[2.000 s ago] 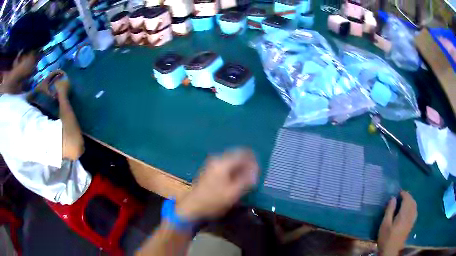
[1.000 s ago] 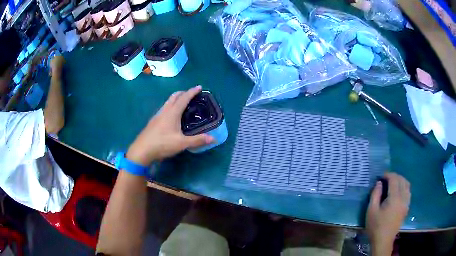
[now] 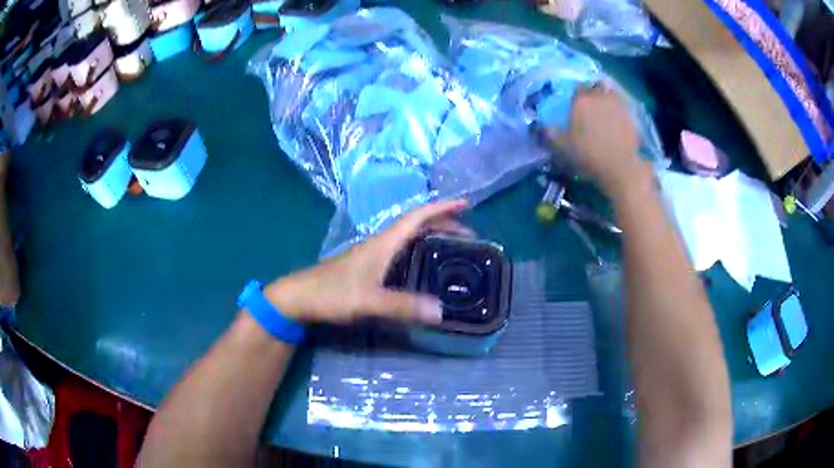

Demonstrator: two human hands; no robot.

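My left hand (image 3: 366, 274) is around the left side of a light-blue box body (image 3: 462, 288), which stands on the strip sheet (image 3: 357, 384) with its black open end up. My right hand (image 3: 599, 132) is blurred, at the right-hand plastic bag of blue panels (image 3: 485, 69). Its fingers are at a blue piece at the bag's opening; I cannot tell whether they grip it. A larger bag of panels (image 3: 366, 119) lies left of it.
Two box bodies (image 3: 169, 160) stand at left, rows of pink and blue bodies (image 3: 87, 73) at upper left. A small hammer (image 3: 549, 203) is partly behind my right forearm. White sheets (image 3: 722, 224), a pink block (image 3: 701, 152), another blue body (image 3: 777, 331) and a cardboard box (image 3: 732, 82) are at right.
My left hand has carried the box body rightward onto the strip sheet. My right hand has moved from the table's front edge up to the bag. The view has shifted right.
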